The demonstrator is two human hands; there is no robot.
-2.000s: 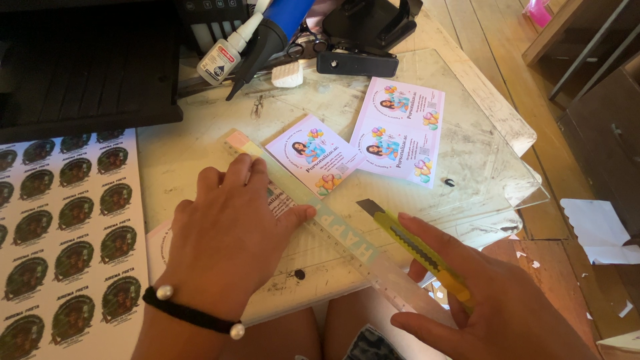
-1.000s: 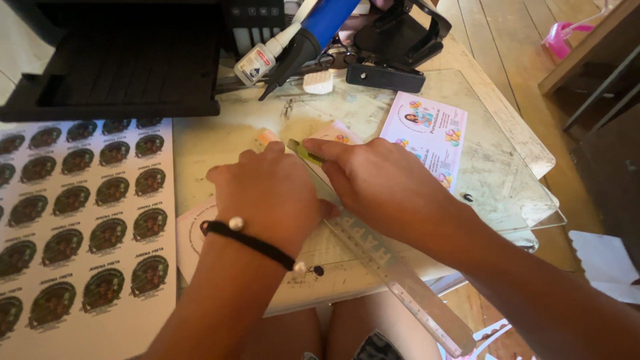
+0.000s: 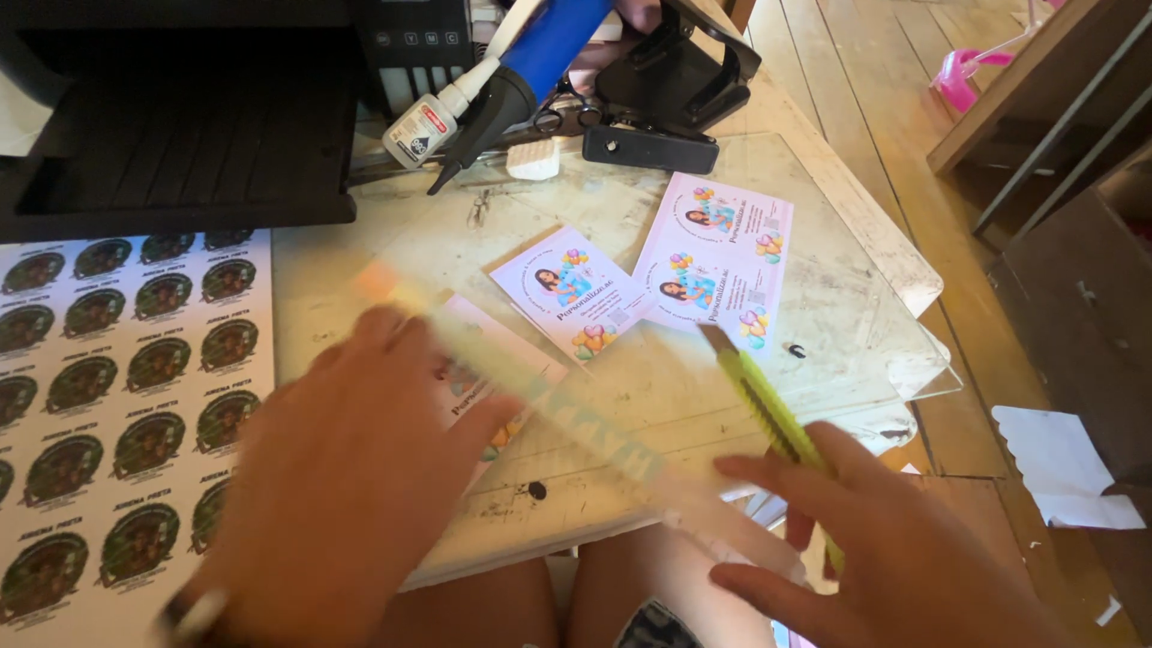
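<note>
My left hand (image 3: 360,450), blurred, holds the upper part of a translucent ruler (image 3: 585,418) that slants over a pink printed card (image 3: 472,396). Whether the ruler touches the card cannot be told. In my right hand (image 3: 864,531) is a yellow snap-off utility knife (image 3: 765,405), its blade out and pointing up and left; the fingers are near the ruler's lower end. Beyond the ruler lies another printed card (image 3: 565,288), its right corner meeting a larger sheet (image 3: 711,261) that bears two such prints.
A black printer (image 3: 180,117) stands at upper left, above a sheet of round printed labels (image 3: 135,387). A glue bottle (image 3: 423,130), a blue tool (image 3: 549,54), scissors (image 3: 567,112), a white block (image 3: 534,160) and a black hole punch (image 3: 652,148) lie at the back. Paper scraps (image 3: 1062,468) lie at right.
My right hand with the knife has moved from beside my left hand down to the right. The second card, largely hidden one second ago, shows again.
</note>
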